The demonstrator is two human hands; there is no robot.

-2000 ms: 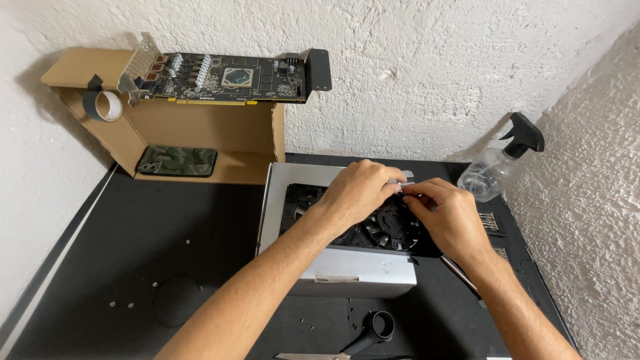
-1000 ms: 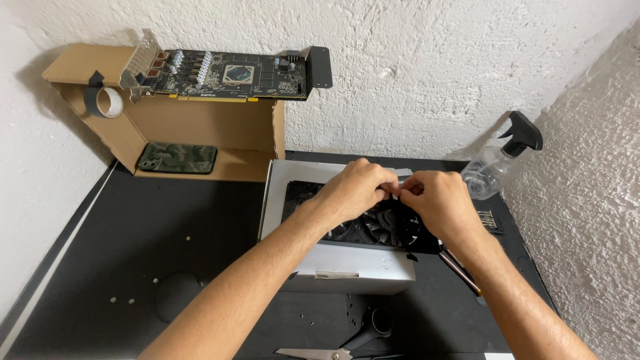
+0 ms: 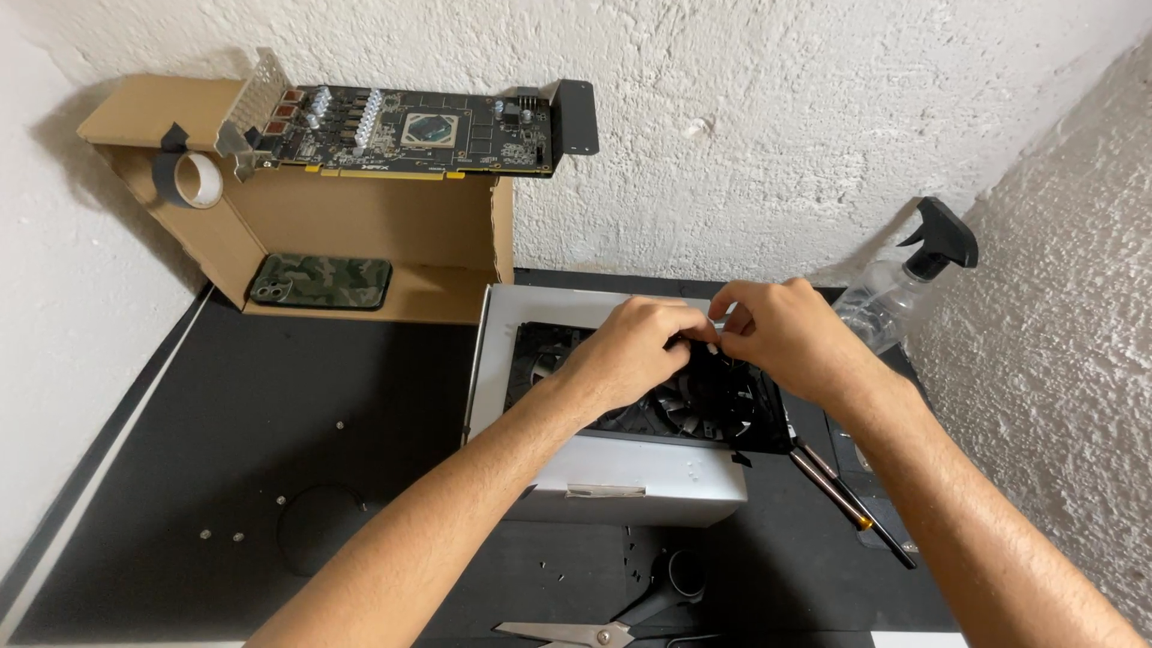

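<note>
A black graphics card fan shroud (image 3: 670,409) lies on a white box (image 3: 630,468). Over its upper edge, my left hand (image 3: 634,351) has thumb and fingers pinched near a small white connector (image 3: 713,348). My right hand (image 3: 787,333) comes from the other side, its fingertips bent together at the same connector. The fingers hide most of what they touch, so which hand grips the connector is unclear. Behind, a bare graphics card circuit board (image 3: 423,130) rests across the top of an open cardboard box (image 3: 369,216).
A spray bottle (image 3: 886,297) stands at the right wall. Slim screwdrivers (image 3: 846,504) lie right of the white box. Scissors (image 3: 621,621) and loose screws (image 3: 551,571) are in front. A camouflage-cased phone (image 3: 321,282) lies inside the cardboard box, with a tape roll (image 3: 200,180) at its upper left.
My right hand's fingers have lifted and spread somewhat above the shroud's upper edge. My left hand stays at about the same place.
</note>
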